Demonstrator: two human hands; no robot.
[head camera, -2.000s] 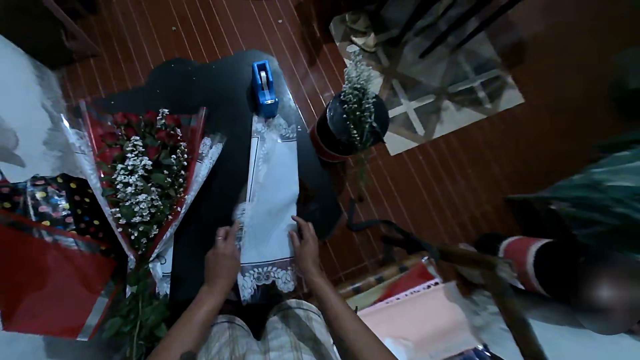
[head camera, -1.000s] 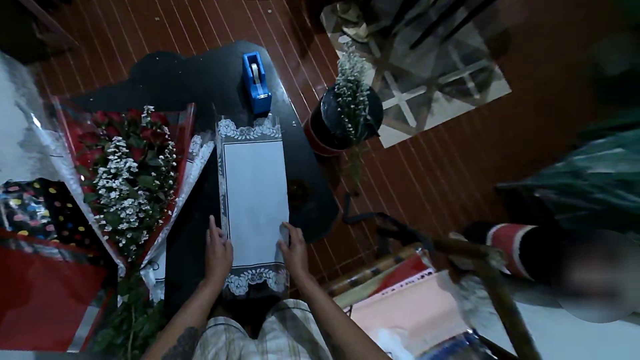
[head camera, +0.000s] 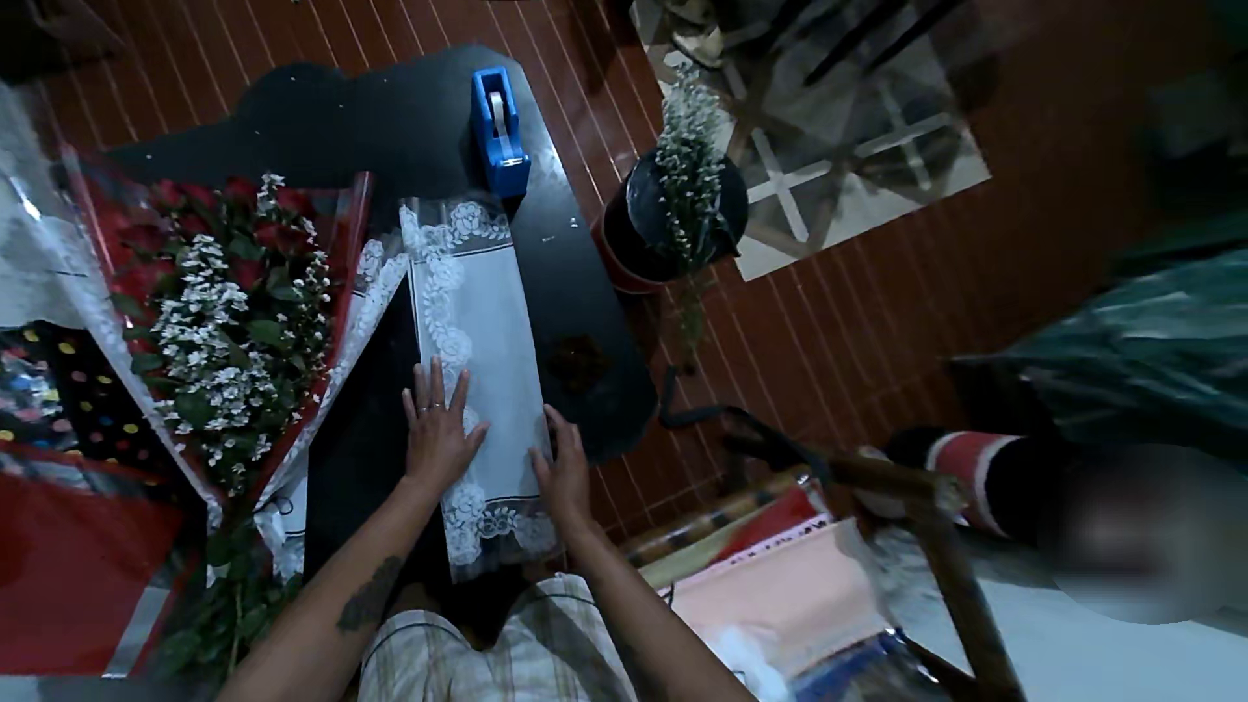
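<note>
A lace-printed clear sleeve with a white panel (head camera: 492, 361) lies lengthwise on the black table (head camera: 351, 127). My left hand (head camera: 441, 429) rests flat on its left lace border, fingers spread. At the sleeve's lower right edge is my right hand (head camera: 565, 468), its fingers touching the edge. A blue tape dispenser (head camera: 501, 136) stands just beyond the sleeve's far end. To the left lies a bouquet of red roses and small white flowers (head camera: 229, 312) in clear and red wrap, its green stems (head camera: 224, 595) toward me.
Right of the table, white flowers (head camera: 690, 156) stand in a dark bucket (head camera: 624, 239) on the floor. A wooden chair (head camera: 936, 546) holds pink wrapping sheets (head camera: 790, 585) at the lower right. Red sheet (head camera: 73, 565) lies at the lower left. A person is partly in view at right.
My left hand has moved onto the sleeve's left part from beside its edge. The left lace border now lies over the white panel, which showed flat and framed one second ago.
</note>
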